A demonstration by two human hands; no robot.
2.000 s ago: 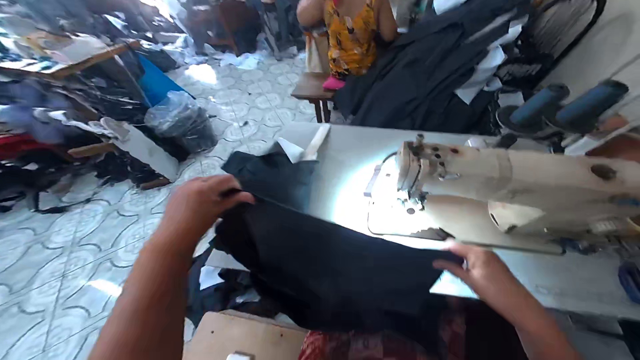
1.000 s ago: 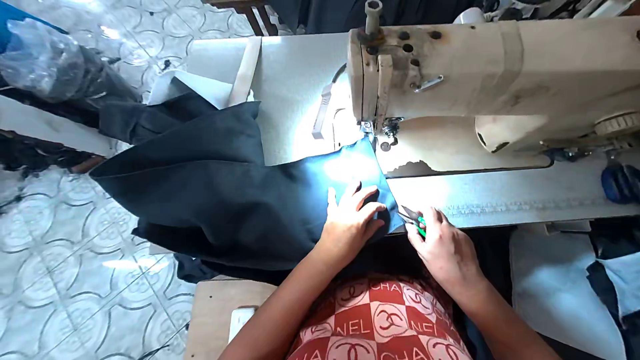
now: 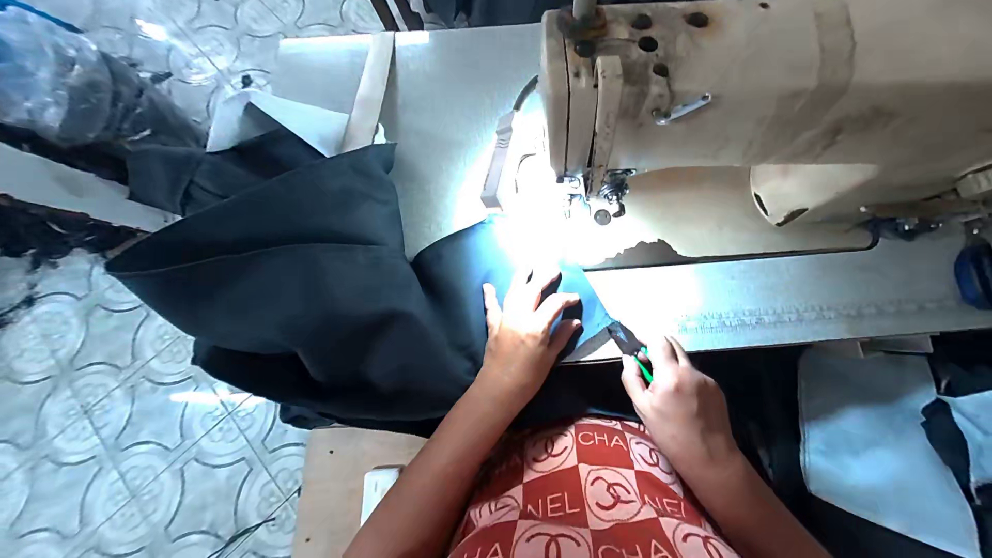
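Dark fabric (image 3: 310, 287) lies across the left part of the sewing machine table (image 3: 442, 85) and hangs over its front edge. My left hand (image 3: 531, 322) rests on it with spread fingers, pressing it down just in front of the needle area. My right hand (image 3: 674, 387) holds small thread snips (image 3: 639, 360) with a green part, their blades at the fabric's right corner. The beige industrial sewing machine (image 3: 721, 85) stands behind both hands, and its presser foot (image 3: 577, 203) is partly lost in the lamp's glare.
A plastic bag (image 3: 54, 77) stands at the upper left above the tiled floor (image 3: 116, 418). A ruler-like strip (image 3: 368, 93) lies on the table's left end. Light and dark cloth pieces (image 3: 876, 434) hang at the lower right. Blue scissors (image 3: 974, 271) sit at the right edge.
Two seconds ago both hands held the fabric up before the machine; now it lies under my left hand. The snips have come into my right hand. The view has shifted down and closer.
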